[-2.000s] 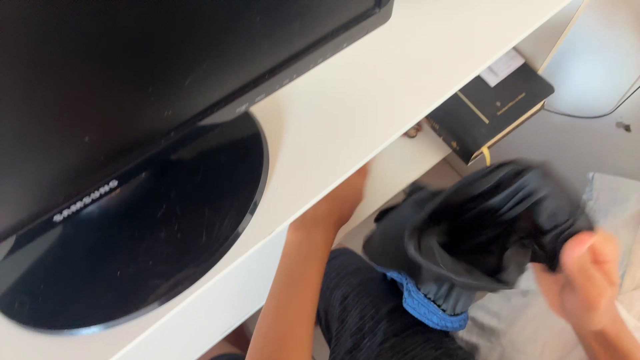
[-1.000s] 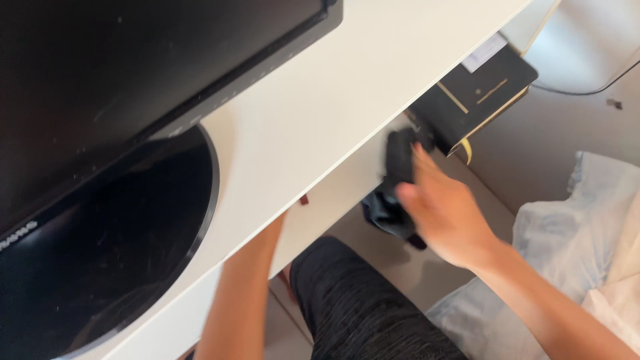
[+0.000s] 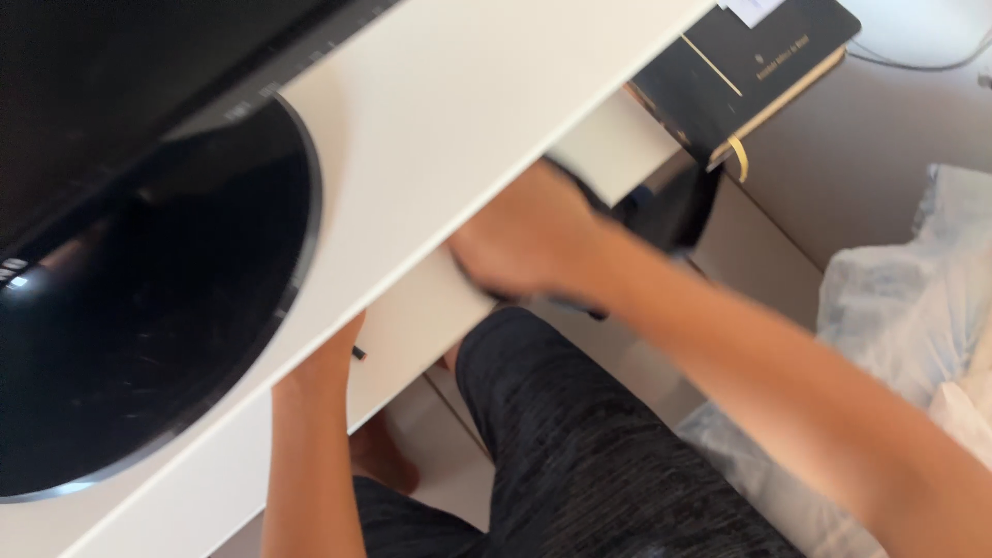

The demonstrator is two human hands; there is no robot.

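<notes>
My right hand reaches under the front edge of the white desktop, blurred, with its fingers hidden. Black fabric shows around and beyond it, over the edge of the lower white shelf; whether the fingers grip it cannot be made out. My left hand goes under the desktop further left, so only the wrist and forearm show. Close to that wrist, a small dark stick-like item with a reddish end lies on the shelf.
A black monitor on a glossy round base stands on the desktop. A black book with a yellow ribbon rests on the lower shelf at upper right. Translucent whitish sheeting lies at right, and my legs are below the desk.
My right hand, holding the black fabric out at the right two seconds ago, has moved left and under the desktop edge. The fabric now hangs lower, beside the shelf.
</notes>
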